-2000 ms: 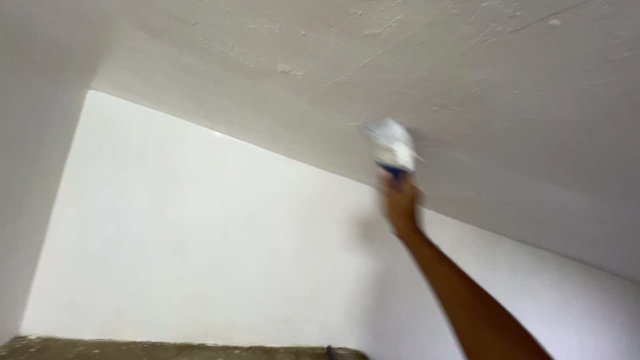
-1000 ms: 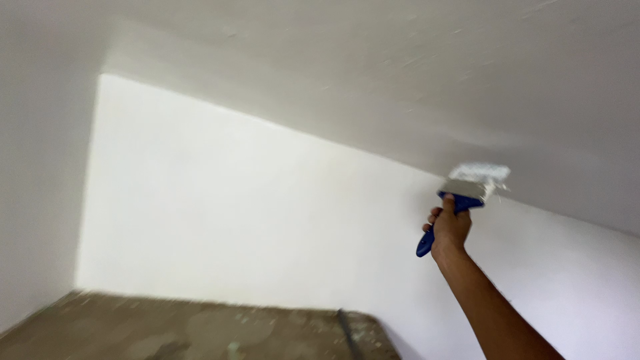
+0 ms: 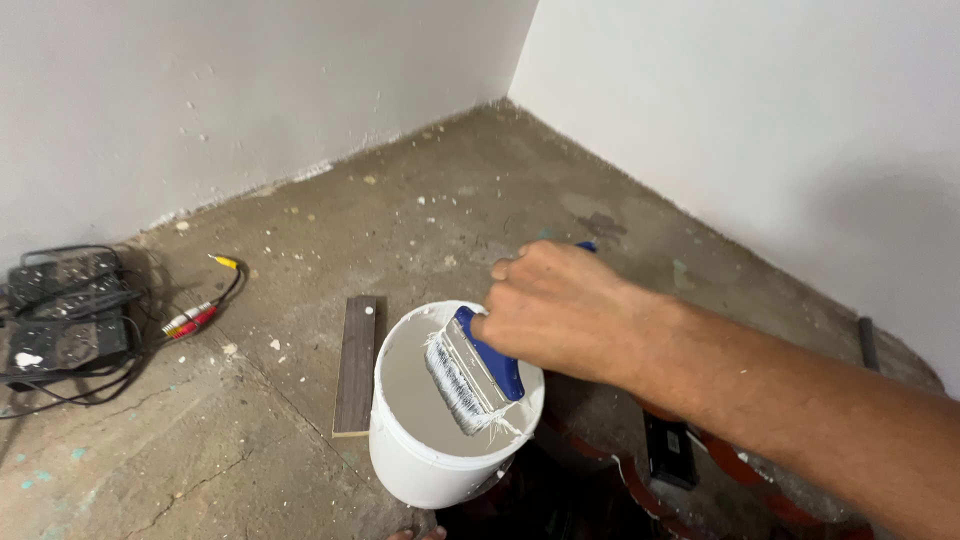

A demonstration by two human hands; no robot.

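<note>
My right hand (image 3: 562, 311) grips the blue handle of a wide paintbrush (image 3: 469, 375), whose white-coated bristles are over the mouth of a white plastic bucket (image 3: 435, 480). Pale paint (image 3: 405, 382) shows inside the bucket. Whether the bristles touch the paint is unclear. Only a few fingertips of my left hand (image 3: 418, 534) show at the bottom edge, just below the bucket; the rest is out of frame, and any hold on the bucket cannot be made out.
Left of the bucket lies a short wooden strip (image 3: 355, 367). Black electronic boxes with tangled cables (image 3: 71, 315) and RCA plugs (image 3: 191, 319) lie farther left on the paint-spotted concrete surface (image 3: 360, 217). A black device (image 3: 669, 450) sits below my forearm. Two walls meet behind.
My right hand has brought the brush down from the sloping ceiling to the bucket's mouth. The view has swung down to the concrete surface.
</note>
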